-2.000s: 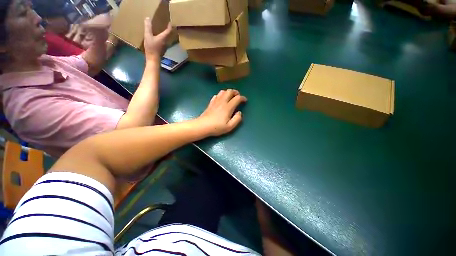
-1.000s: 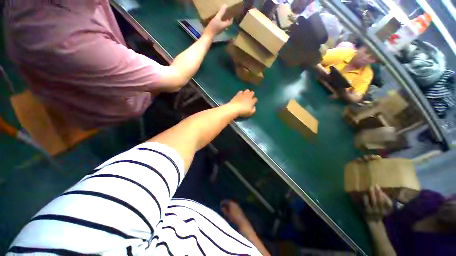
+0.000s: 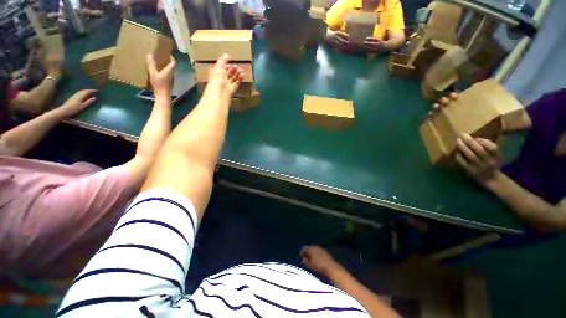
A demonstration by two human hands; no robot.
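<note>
A stack of brown cartons (image 3: 221, 45) stands unevenly on the dark green table (image 3: 273, 140). My left hand (image 3: 227, 74) is extended in front of the stack, fingers loosely bent and nothing visible in it. Whether it touches a carton cannot be told. A single closed brown carton (image 3: 329, 110) lies on the table right of the stack. My right hand (image 3: 315, 257) is low, below the table edge, small and dim. Its fingers look bent, and whether it holds anything cannot be told.
A person in pink at left holds a brown carton (image 3: 138, 57) above a flat device (image 3: 146, 95). A person in purple at right holds a carton (image 3: 471, 118). A person in yellow opposite holds a small box (image 3: 360, 29). Open cartons (image 3: 444, 68) stand at the far right.
The view has swung right and levelled out. My left hand has left the table top near the edge and moved forward to the stack. My right hand stays low.
</note>
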